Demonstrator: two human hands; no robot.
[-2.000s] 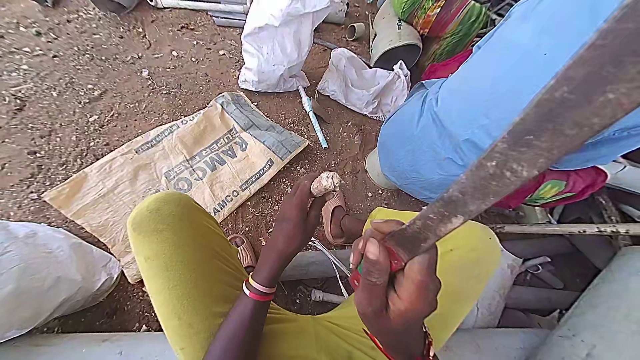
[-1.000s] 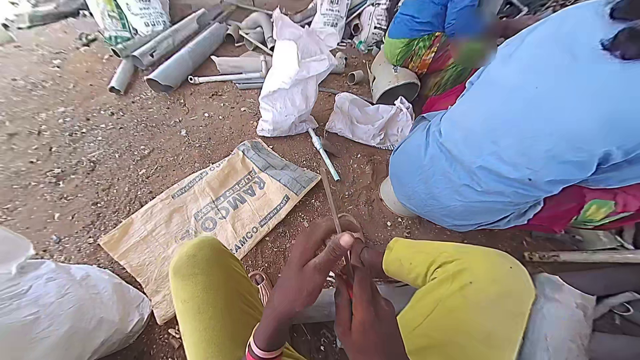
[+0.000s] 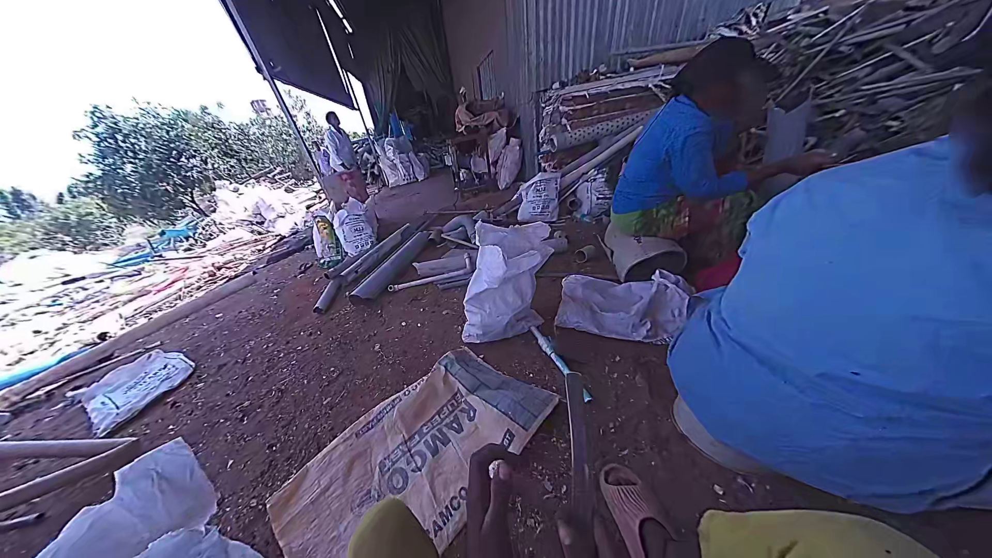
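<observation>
At the bottom middle of the view, my left hand is raised with its fingers closed around a small pale piece, mostly hidden by them. Just right of it, my right hand grips a long flat metal blade that points up and away; the handle is hidden. The two hands are apart. Beyond them lies a flattened tan printed sack on the soil. A light blue and white plastic pipe lies past the blade's tip.
A person in a blue top sits close at right, another behind. White sacks, grey pipes and a wide pipe piece lie ahead. A sandal shows beside the blade. A white sack is at lower left.
The view has tilted up strongly, showing the yard and shed. My hands, close together one second ago, are now apart, with the blade between them and the sandal.
</observation>
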